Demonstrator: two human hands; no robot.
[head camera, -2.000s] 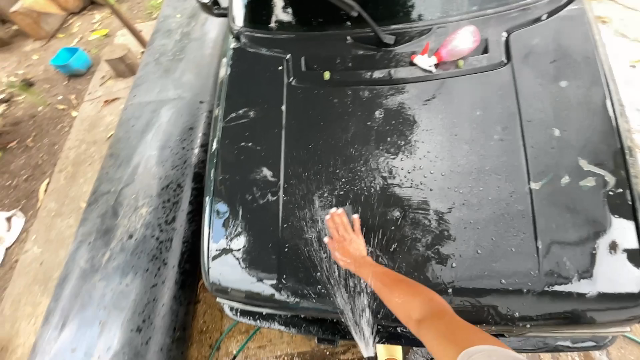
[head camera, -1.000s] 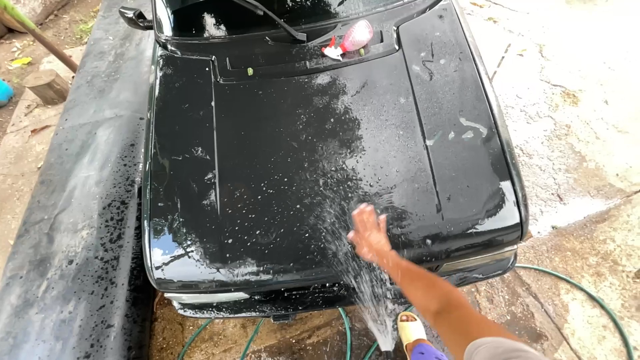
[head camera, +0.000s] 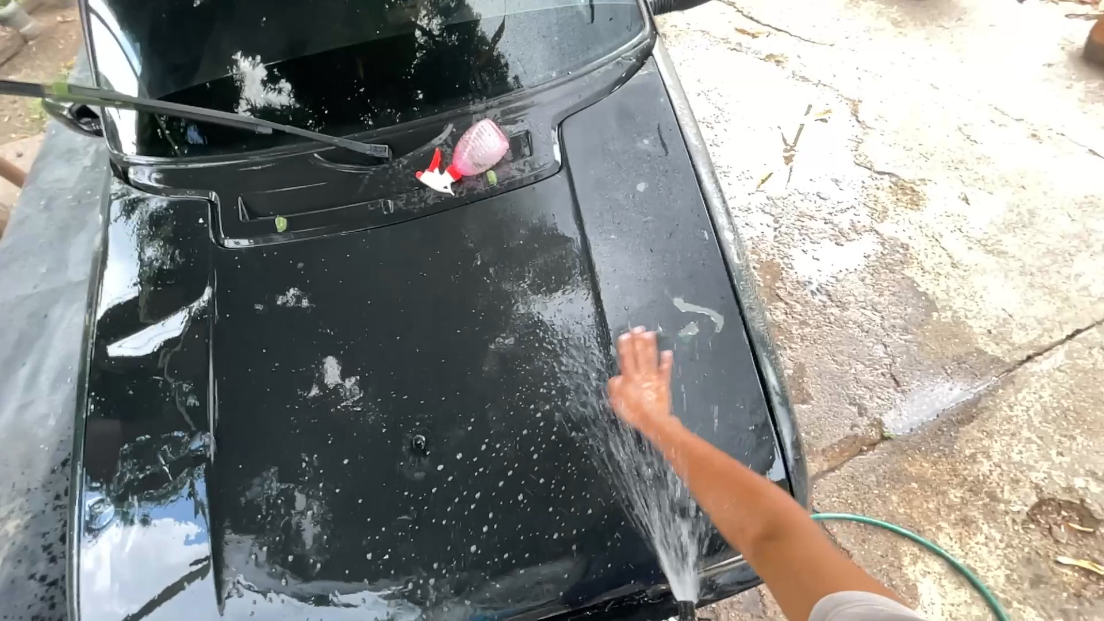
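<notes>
My right hand (head camera: 642, 379) has its fingers spread over the right part of a wet black car hood (head camera: 414, 345), with nothing held; whether the palm touches the metal is hard to tell. Water fans up from a hose nozzle (head camera: 686, 609) at the bottom edge and runs over the hood just left of that hand. My left hand is out of view, and whatever holds the nozzle is hidden. A spray bottle (head camera: 479, 148) with pink liquid and a red and white trigger lies on its side on the cowl below the windshield.
One wiper arm (head camera: 259, 122) stands raised off the windshield (head camera: 345, 60). Small green bits (head camera: 281, 224) lie on the cowl. A green hose (head camera: 923, 543) curves over wet, cracked concrete (head camera: 931, 345) at the right. Along the left side of the car runs a grey surface (head camera: 39, 345).
My right hand has moved from the middle of the hood to its right part, and the water spray has shifted right too. The view has moved closer to the hood.
</notes>
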